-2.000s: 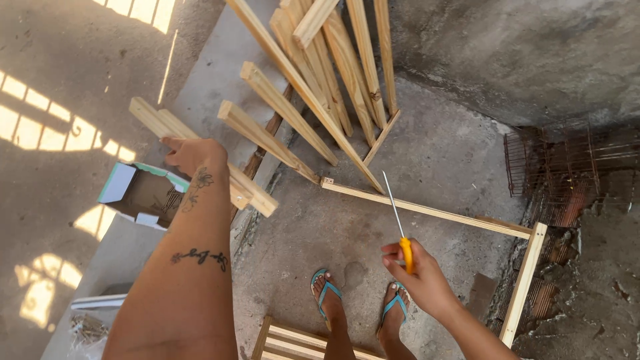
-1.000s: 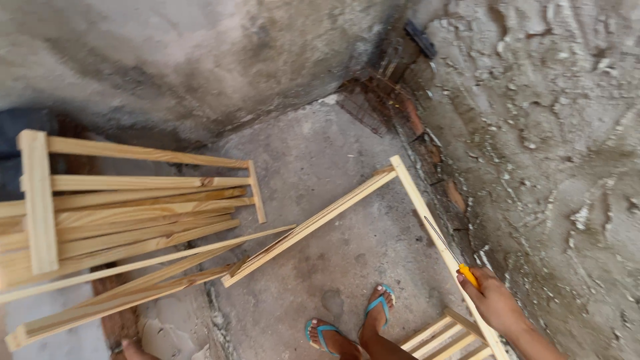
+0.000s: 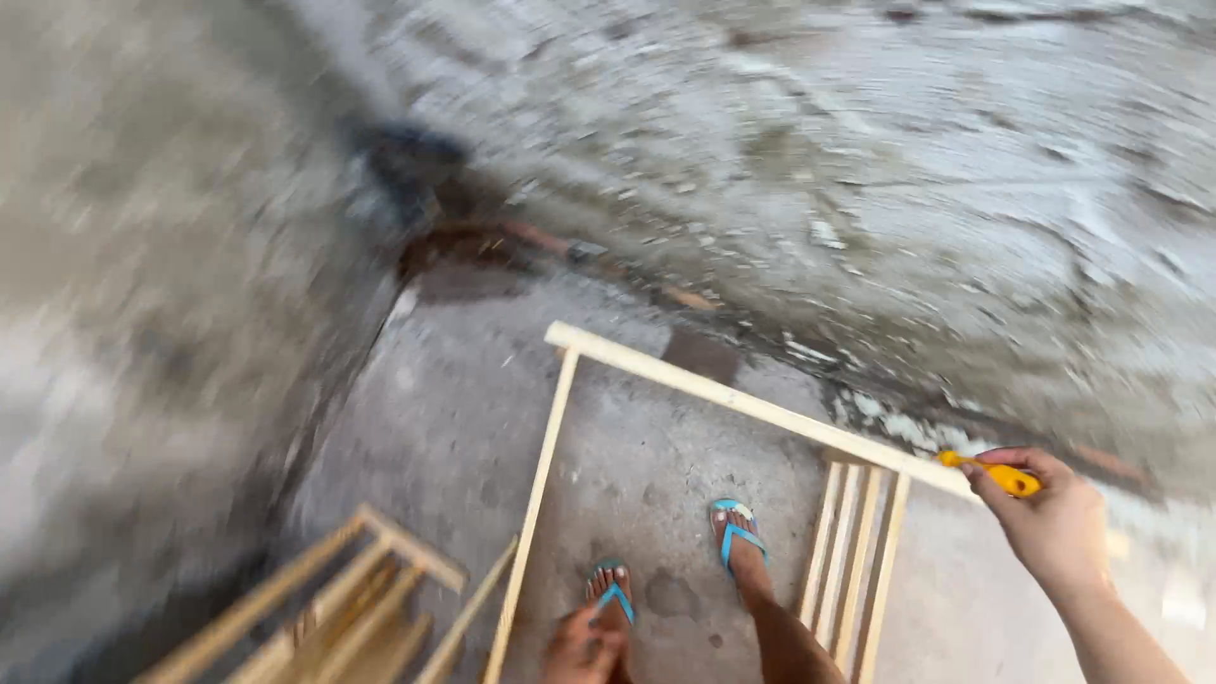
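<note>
My right hand (image 3: 1054,522) is closed around the yellow handle of a screwdriver (image 3: 1012,478), over the right end of a long wooden strip (image 3: 731,397). The shaft cannot be made out in the blur. That strip meets a thinner wooden strip (image 3: 541,475) at a corner on the concrete floor. My left hand (image 3: 581,646) is blurred at the bottom edge, in front of my left foot; whether it holds anything cannot be told.
A slatted wooden piece (image 3: 855,560) lies right of my feet. More slatted wooden pieces (image 3: 332,608) stand at the lower left. Rough walls (image 3: 807,171) meet at a corner, with rusty metal (image 3: 461,249) at their foot. My feet wear blue flip-flops (image 3: 746,541).
The view has swung right, toward the rough wall. My left hand held wooden strips two seconds ago and is now off them, low in front of me. The screwdriver is still in my right hand.
</note>
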